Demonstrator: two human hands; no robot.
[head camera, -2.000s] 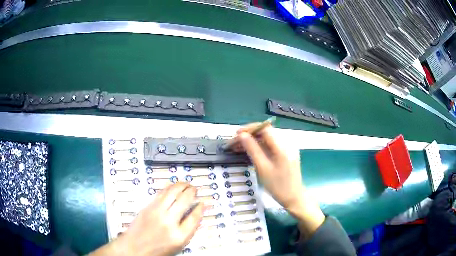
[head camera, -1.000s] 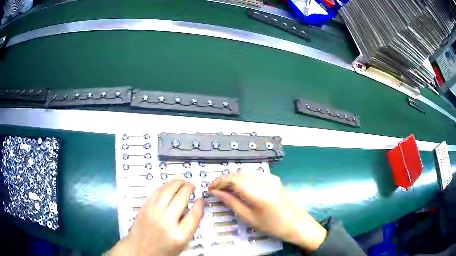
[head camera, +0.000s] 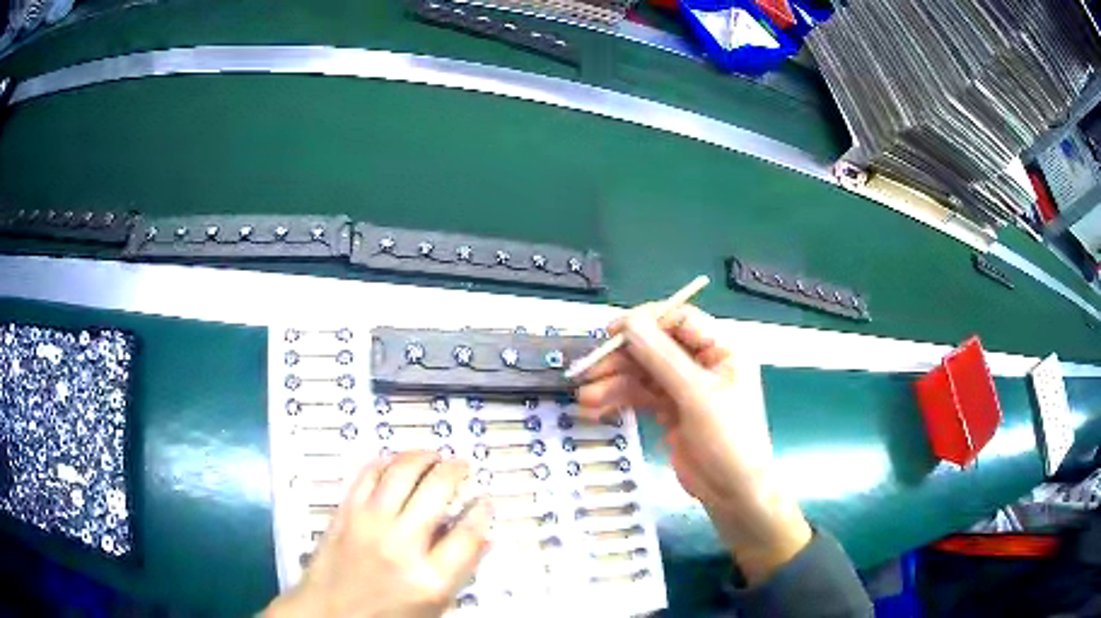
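Note:
A dark grey strip fixture lies across the upper part of a white component sheet with rows of dumbbell-shaped pieces. Four round silvery positions show on the fixture; my right hand covers its right end. My right hand holds a thin tan pick stick, its lower tip at the fixture beside the fourth position. My left hand rests low on the sheet with fingers curled; whether it holds a small piece is hidden.
A black tray of small silver rings lies at the left. More strip fixtures lie on the green conveyor behind a pale rail. A red bin stands at the right. Layered stacked sheets and a blue bin are at the far right.
My right hand has moved up from the sheet to the fixture, with the pick stick now showing in its fingers. The conveyor's near fixtures appear further right; a far fixture appears further left.

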